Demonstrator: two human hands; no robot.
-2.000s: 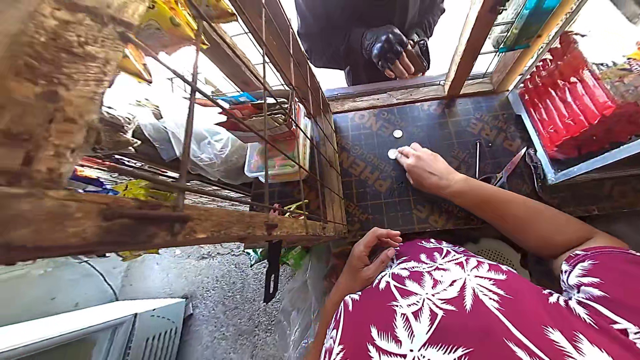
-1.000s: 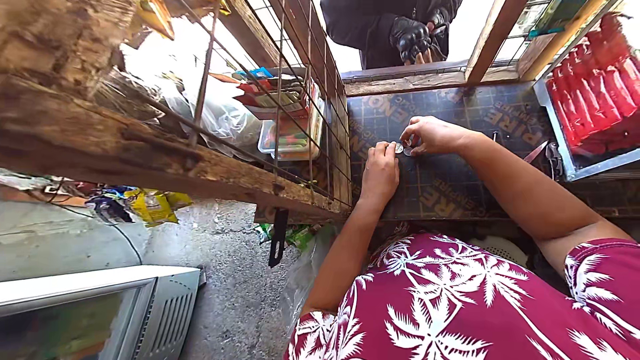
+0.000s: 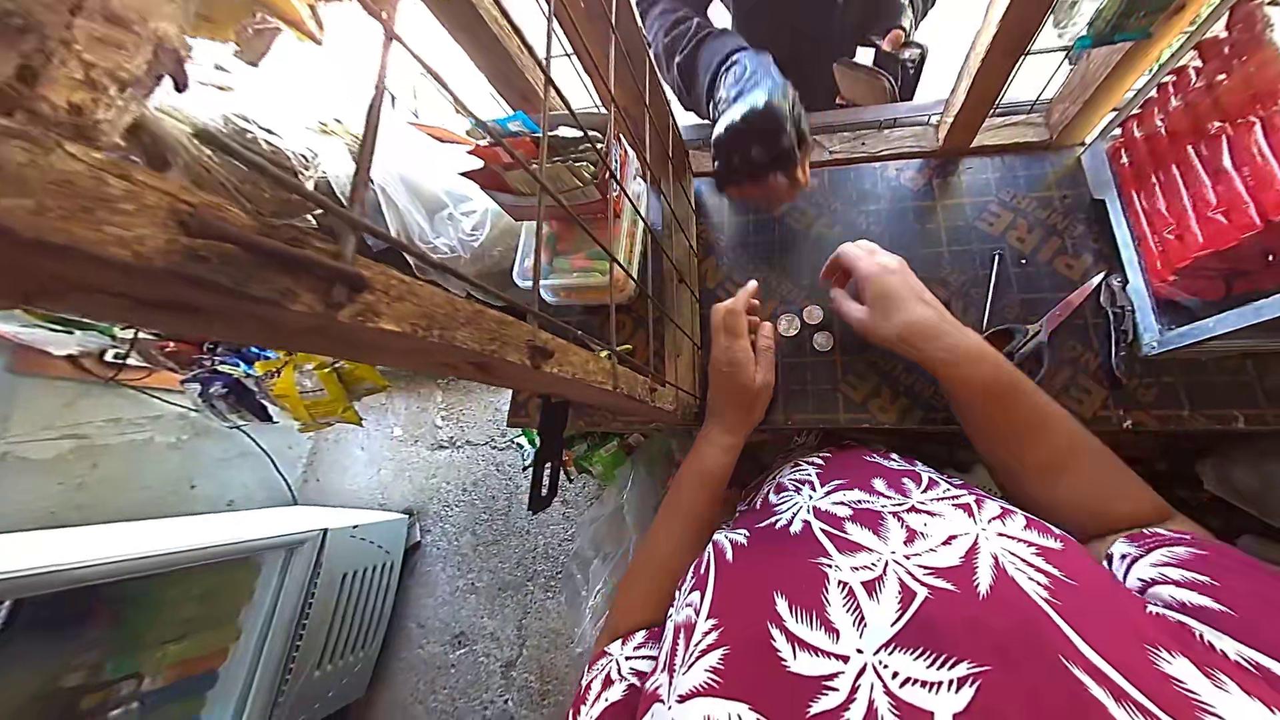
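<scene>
Three silver-coloured coins (image 3: 788,324) lie close together on the dark printed plywood counter (image 3: 900,215). Just left of them my left hand (image 3: 741,360) rests by the counter's left part, fingers loosely apart and nothing held. My right hand (image 3: 883,292) is to the right of the coins, with thumb and fingers curled but apart; I see nothing in it. Beyond the coins, a person's gloved hand (image 3: 760,130) reaches over the far edge of the counter, blurred by motion. That person's other hand, at the far side, is near a dark wallet-like object (image 3: 866,84).
Scissors (image 3: 1045,320) and a thin metal rod (image 3: 991,288) lie right of my right arm. A metal-edged tray of red packets (image 3: 1190,200) stands at the far right. A wood and wire-mesh frame (image 3: 600,370) borders the left, with a plastic tub (image 3: 580,262) behind it.
My hands have moved apart from the coins, which now lie uncovered. The other person's gloved hand has come forward over the counter.
</scene>
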